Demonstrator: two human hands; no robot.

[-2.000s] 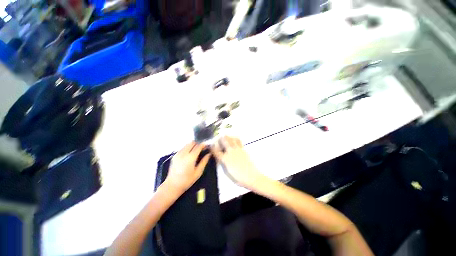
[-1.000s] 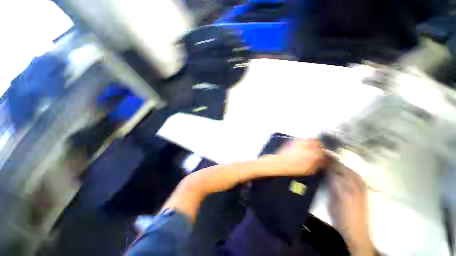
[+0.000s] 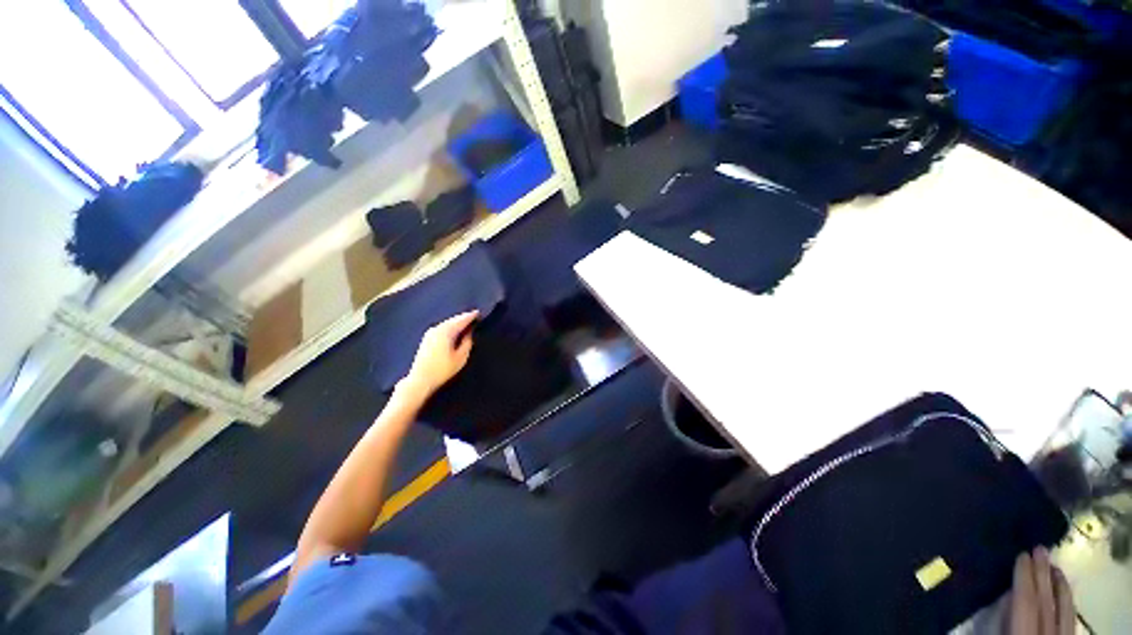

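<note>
My left hand (image 3: pixel 443 352) reaches out to the left, below table height, its fingers closed on the edge of a flat black panel (image 3: pixel 428 298) at the stacked panels. My right hand (image 3: pixel 1043 600), partly cut off by the bottom edge, lies on the right edge of the front pocket piece (image 3: pixel 869 521), fingers together. That piece is black, with a pale curved zip line and a small gold-tan label, and lies over the table's near edge. Metal machine parts (image 3: pixel 1092 490) show blurred at the right rim.
The white table (image 3: pixel 795 360) carries another black pocket piece (image 3: pixel 732 230) and a bulky black pile (image 3: pixel 832 99) at its far left end. Blue crates (image 3: pixel 1012 87) stand behind. A shelf (image 3: pixel 360 161) with black pieces is at the left. A round bin (image 3: pixel 695 416) is under the table edge.
The view has swung left. My left hand has left the pocket piece and moved out to the stacked panels, taking hold of one. My right hand remains by the pocket piece.
</note>
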